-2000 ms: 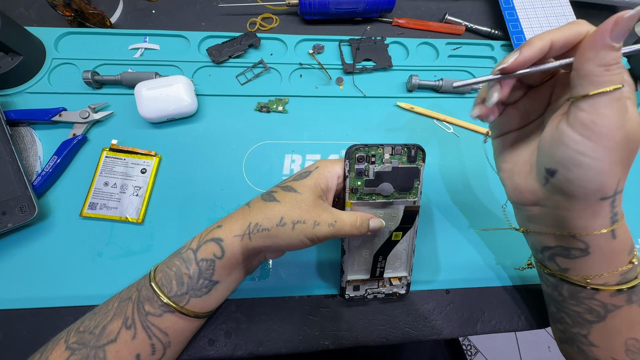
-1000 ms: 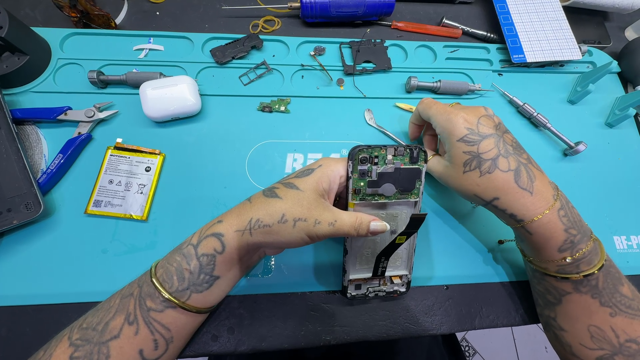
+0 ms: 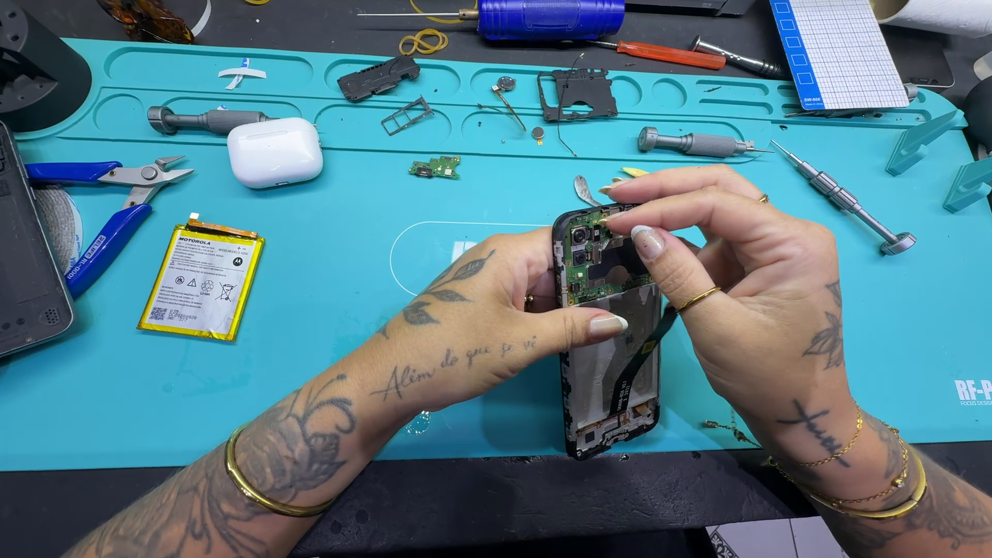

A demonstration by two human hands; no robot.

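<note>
My left hand (image 3: 496, 310) grips an opened smartphone (image 3: 601, 380) by its left side, thumb across the frame. The phone stands tilted near the mat's front edge, its inside facing me. A green circuit board (image 3: 587, 285) with cameras fills its upper part, and a black flex cable (image 3: 637, 364) runs down the lower half. My right hand (image 3: 744, 263) is at the board's upper right, thumb and fingertips close together; whether they pinch a small part cannot be told. A metal spudger (image 3: 583, 191) and a yellow-tipped tool lie partly hidden behind my right fingers.
A phone battery (image 3: 203, 280), blue-handled cutters (image 3: 128, 205) and a white earbud case (image 3: 275, 153) lie to the left. A small green board (image 3: 435, 167) sits behind. Precision screwdrivers (image 3: 845, 198) lie at the right; loose phone parts (image 3: 577, 94) rest in the mat's trays.
My right hand held a thin metal tool two seconds ago; that tool now lies on the mat at the right. The hand has moved onto the phone's upper part, and the phone has tilted.
</note>
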